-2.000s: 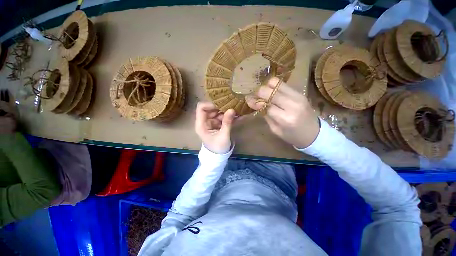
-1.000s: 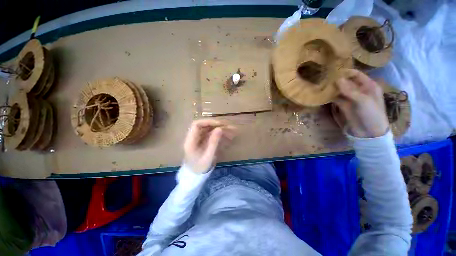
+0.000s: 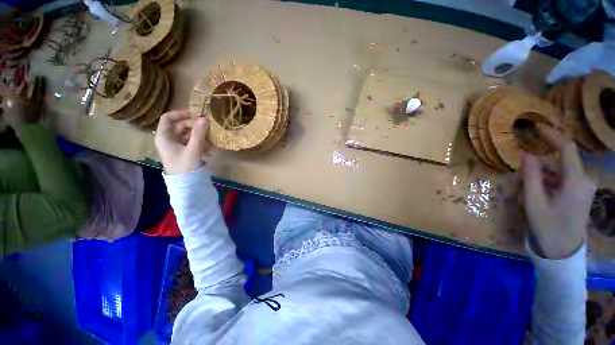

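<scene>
A stack of tan wrapped rings [image 3: 265,111] stands left of centre, with a brown strand [image 3: 236,108] tangled in the top ring's hole. My left hand [image 3: 181,140] is at the stack's left edge, thumb and fingers slightly apart, nothing visible in it. Another stack of tan rings [image 3: 502,131] stands at the right. My right hand [image 3: 558,195], slightly blurred, is over that stack's right side, thumb and fingers apart; its fingers hide part of the top ring. A square cardboard pad [image 3: 377,131] with a small white tip [image 3: 413,105] and brown specks lies between the stacks.
Ring stacks stand at the far left [image 3: 138,91] and far right [image 3: 587,108]. A white bottle-like object [image 3: 510,56] lies at the back right. Brown scraps and shiny tape are on the cardboard. A person's green sleeve [image 3: 50,168] is at left. Blue crates [image 3: 465,293] are below the table.
The ring first held in both hands was carried right by my right hand and now rests on the right stack, uncovering the pad. My left hand has moved to the left stack. The view has shifted.
</scene>
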